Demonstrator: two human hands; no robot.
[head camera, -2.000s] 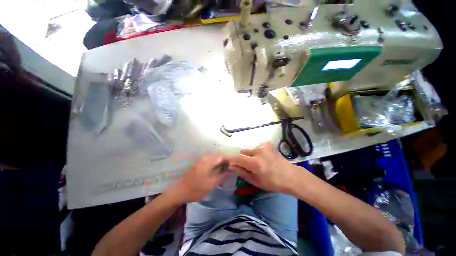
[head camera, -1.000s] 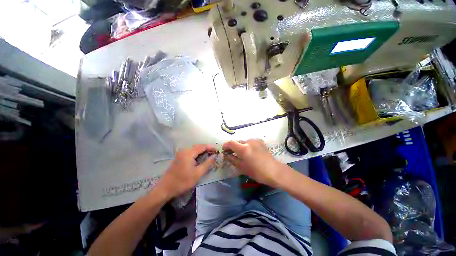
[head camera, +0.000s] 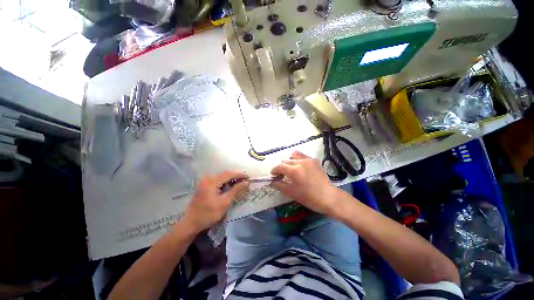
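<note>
A narrow grey strip (head camera: 257, 180) is stretched between my two hands at the table's front edge. A small dark end shows at my left fingers. My left hand (head camera: 214, 199) is closed on its left end. My right hand (head camera: 304, 180) pinches its right end. The fingers hide both ends in part. Black-handled shears (head camera: 342, 157) lie to the right of my right hand, blades towards the machine. Patterned translucent grey panels (head camera: 182, 120) and a bunch of tabs with shiny ends (head camera: 137, 105) lie at the upper left of the table.
The cream sewing machine (head camera: 266, 55) stands behind the hands, its needle area brightly lit. A yellow box (head camera: 404, 120) with plastic bags stands right of slim metallic tools (head camera: 370, 120). Plain grey panels (head camera: 104, 137) lie at the left. A blue crate (head camera: 497, 199) is at lower right.
My hands have moved slightly apart, and the strip between them now shows. The view has shifted, so machine and shears appear further left than a second ago. Shears and panels have not visibly moved on the table.
</note>
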